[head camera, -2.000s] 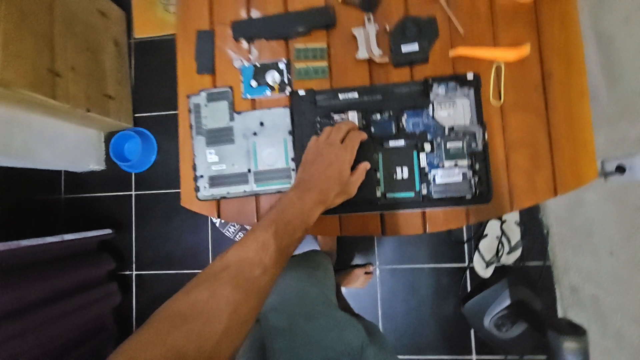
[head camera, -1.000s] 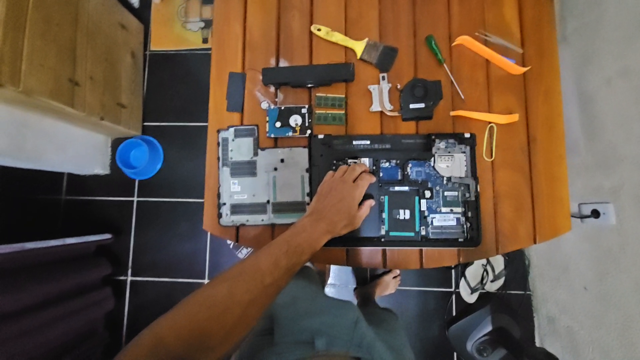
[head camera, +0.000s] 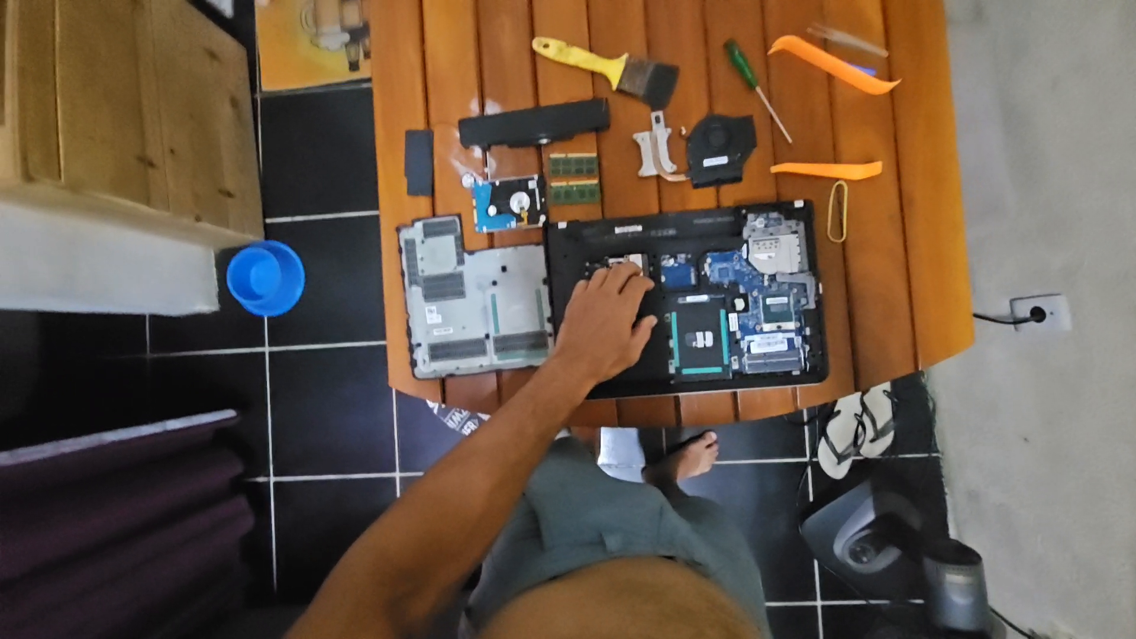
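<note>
An opened-up laptop base (head camera: 639, 355) lies on the slatted wooden table, its blue circuit board (head camera: 728, 266) and drive bay (head camera: 701, 337) exposed. My left hand (head camera: 608, 324) rests palm down on its left half, holding nothing that shows, thumb apart. Its fingertips touch near a small silvery part (head camera: 630, 262), partly hidden by them. To the left lies the grey bottom cover (head camera: 479, 306). Above are a hard drive (head camera: 510, 204), two memory modules (head camera: 574, 166), a black battery (head camera: 532, 122) and a cooling fan (head camera: 721, 151) with its heat pipe. My right hand is out of view.
Behind the laptop lie a yellow-handled paintbrush (head camera: 612, 71), a green screwdriver (head camera: 745, 67), orange pry tools (head camera: 830, 64) and a yellowish loop (head camera: 837, 211). A small dark cover (head camera: 419, 162) lies at the left. On the floor stands a blue bucket (head camera: 265, 278).
The view has shifted, and more of the table's far part shows than two seconds ago. My left hand stays on the laptop's left half. The parts around it lie as before.
</note>
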